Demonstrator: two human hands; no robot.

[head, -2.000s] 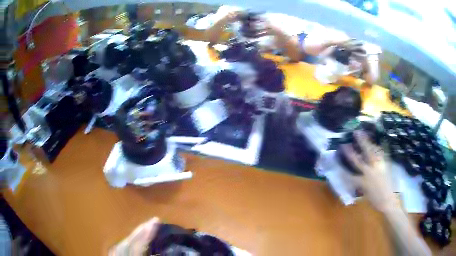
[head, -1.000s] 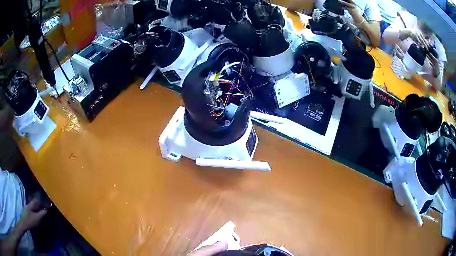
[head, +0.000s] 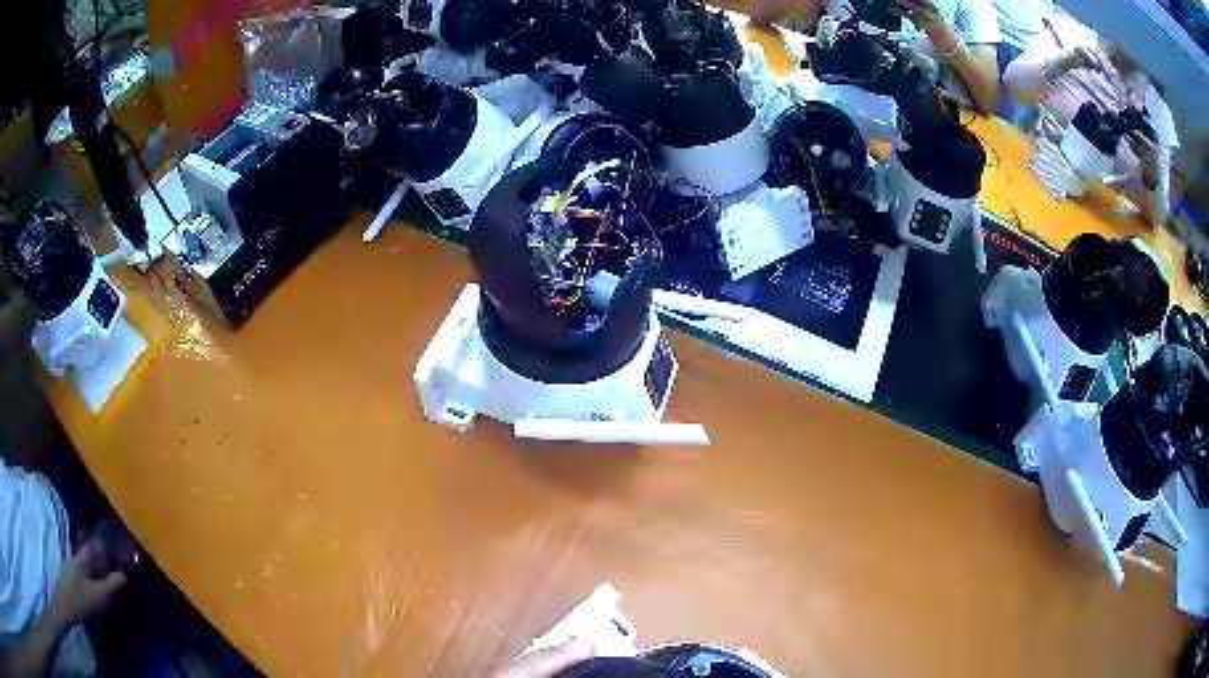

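A camera unit, cut off by the bottom edge, shows a white mounting bracket and part of a glossy black shell. My left hand is mostly cut off; its visible fingers hold this unit beside the bracket. My right hand is out of the picture. Another camera unit stands upright mid-table, with a white base and an open black head. Red, yellow, black and white wires show in its opening. A white antenna sticks out along its front.
A black box device stands at the left, near a small camera unit. Many units crowd the back. Two units stand at the right. A loose white plate lies behind. One person's hand is at left; others work at upper right.
The view has swung right and down from the oldest frame, then barely shifted. My right hand, earlier at a unit on the right, has left the picture. My left hand stays at the bottom unit.
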